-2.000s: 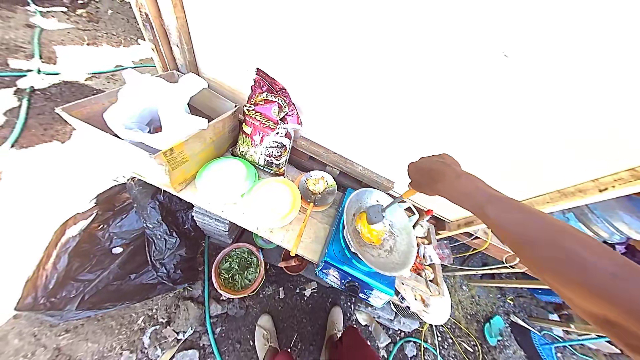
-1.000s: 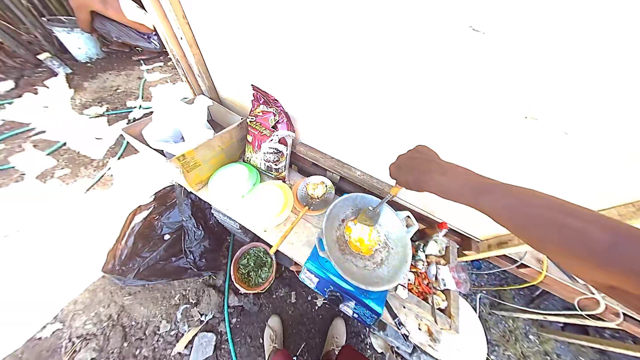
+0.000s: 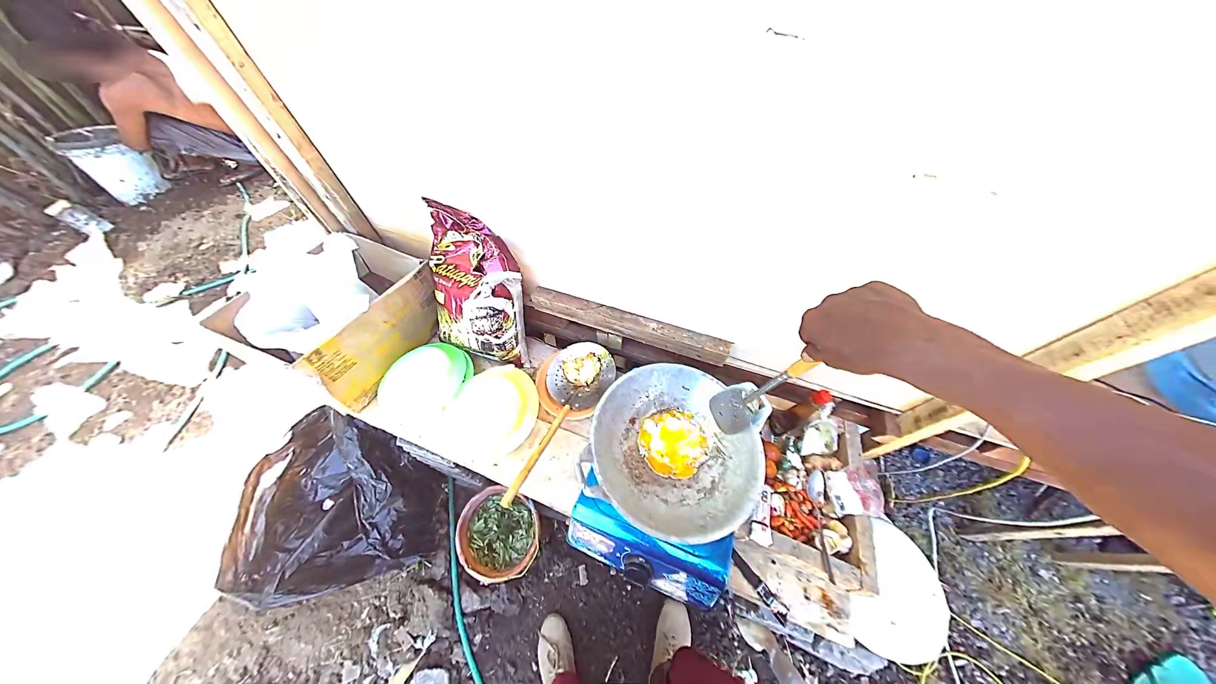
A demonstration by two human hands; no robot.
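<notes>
My right hand [image 3: 860, 330] grips the wooden handle of a metal spatula [image 3: 732, 409], whose blade is over the right side of a grey metal wok [image 3: 619, 475]. Orange-yellow egg [image 3: 673, 444] lies in the wok, apart from the blade. Beneath the wok is a blue portable stove [image 3: 655, 560] with a dark knob. To its left, a perforated skimmer [image 3: 582, 371] holding some food rests over an orange bowl, its wooden handle reaching toward a bowl of chopped greens [image 3: 502, 534]. My left hand is out of view.
A green plate [image 3: 460, 360], a yellow-rimmed plate [image 3: 518, 404], a maroon packet [image 3: 472, 275] and a cardboard box [image 3: 380, 332] stand left. Right of the wok is a wooden tray [image 3: 866, 546] with red chillies. A black plastic bag [image 3: 332, 503] lies below. A person [image 3: 157, 95] crouches by a bucket [image 3: 119, 166].
The spatula blade was at the egg in the earlier frames; now it is apart from it, at the wok's right side. The view has shifted, showing the crouching person more fully.
</notes>
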